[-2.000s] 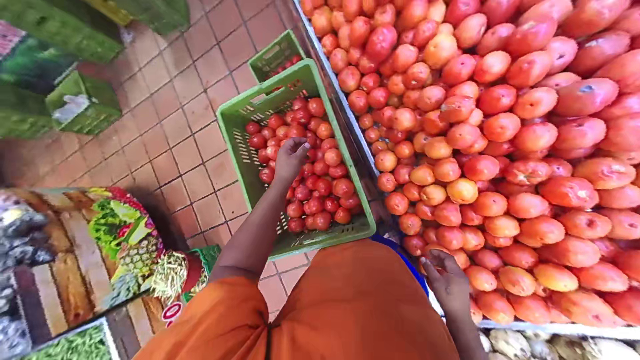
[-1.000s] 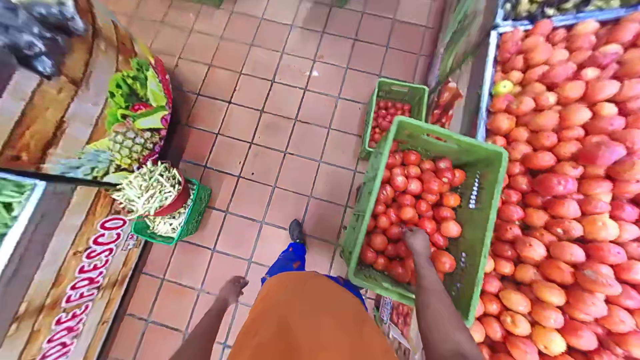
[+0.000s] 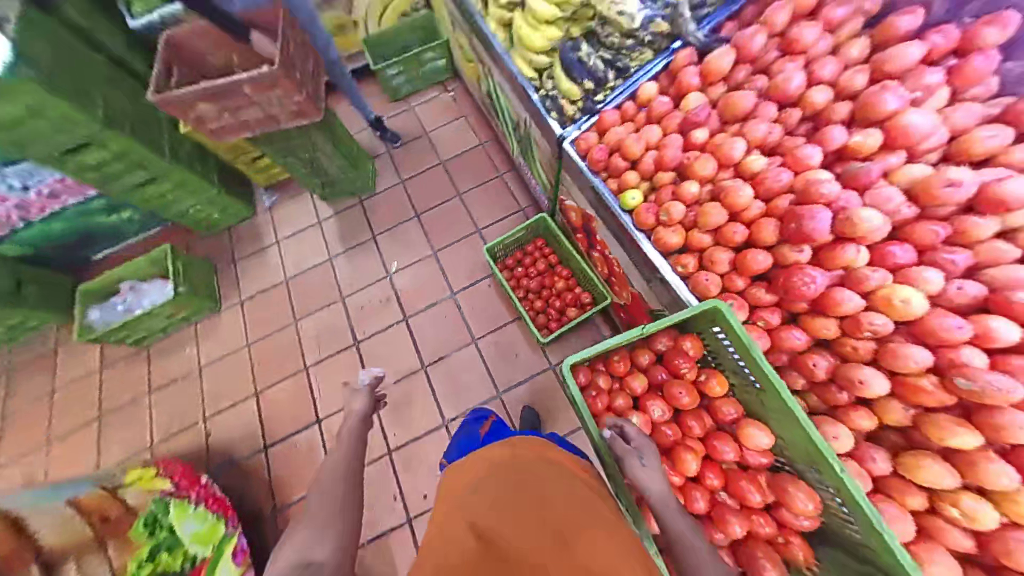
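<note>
My right hand [image 3: 634, 454] rests at the left side of a large green plastic crate [image 3: 740, 384], over its heap of red tomatoes [image 3: 694, 440]; whether its fingers grip a tomato or the rim cannot be told. My left hand [image 3: 366, 394] is held out over the tiled floor, away from the crate, with a small whitish, translucent thing [image 3: 371, 374] at its fingers. Just beyond the large crate stands a smaller green crate [image 3: 498, 280] of small red tomatoes [image 3: 546, 286]. On the right a sloping display is heaped with tomatoes [image 3: 896, 360].
The metal display edge [image 3: 632, 228] runs beside both crates. Bananas [image 3: 538, 28] lie in the bin beyond. Stacked green crates [image 3: 120, 136], a reddish crate [image 3: 240, 96] and a person's leg [image 3: 340, 72] are at upper left. A low green crate [image 3: 204, 292] holds clear plastic.
The view has swung strongly. My right hand, earlier over the middle of the tomatoes, is now at the crate's left side. My left hand now shows a whitish thing at its fingers.
</note>
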